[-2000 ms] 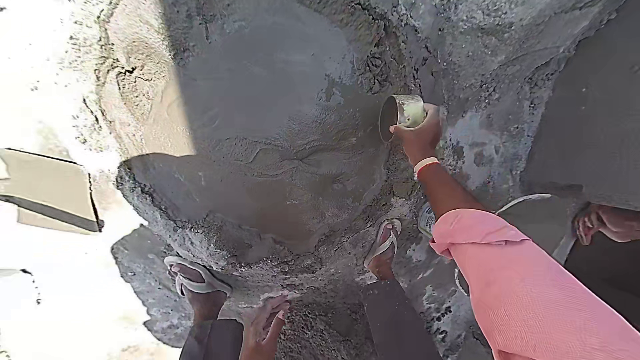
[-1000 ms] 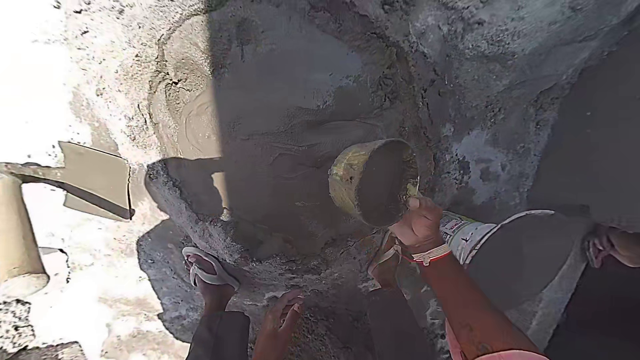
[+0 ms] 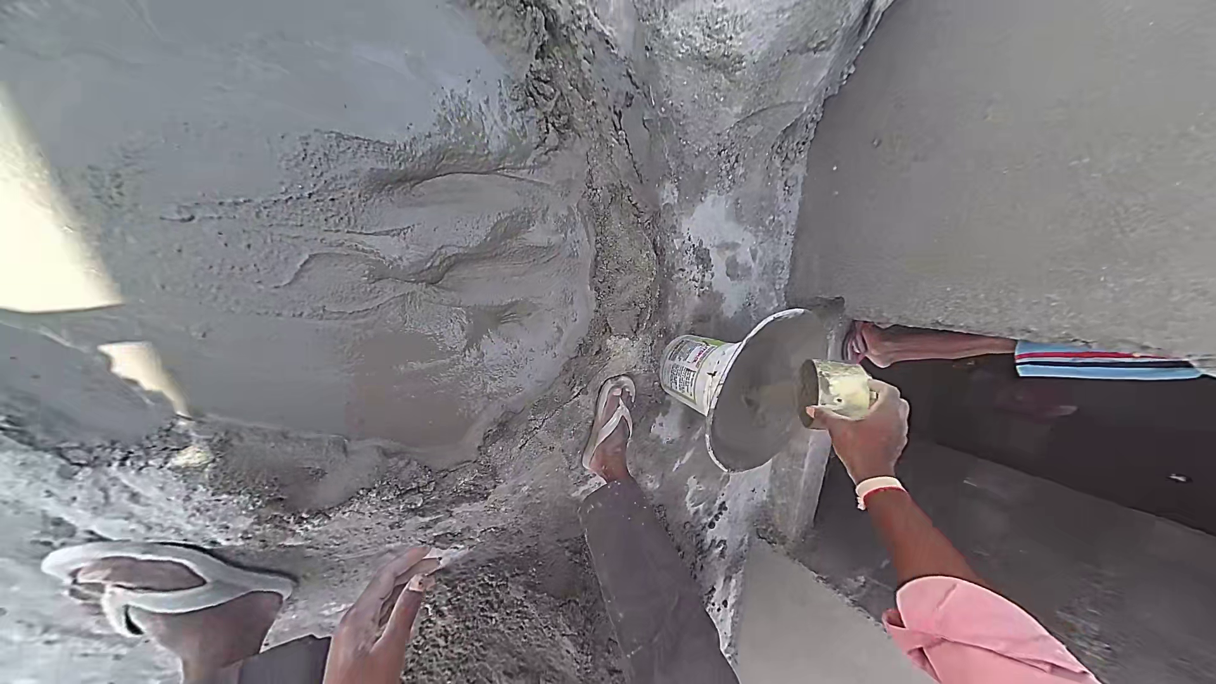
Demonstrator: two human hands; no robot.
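My right hand (image 3: 872, 432) grips a small mortar-stained cup (image 3: 844, 389) at the right, tilted over a round shallow pan (image 3: 760, 408) of wet grey material. The pan sits on a white printed bucket (image 3: 695, 370); whether they are joined I cannot tell. At the bottom, my left hand (image 3: 382, 613) holds nothing, its fingers spread apart above the rough ground. A broad pool of wet cement mortar (image 3: 408, 237) lies at the left, with ridges on its surface.
My feet in white flip-flops (image 3: 608, 427) stand at the pool's edge. Another person's hand (image 3: 879, 344), with a striped cuff, reaches in from the right beside the pan. A large grey concrete slab (image 3: 1007, 171) fills the upper right, with a dark opening below it.
My right hand has moved with the cup from over the mortar pool to the pan at the right. The view has shifted right. My left hand remains low, near my feet.
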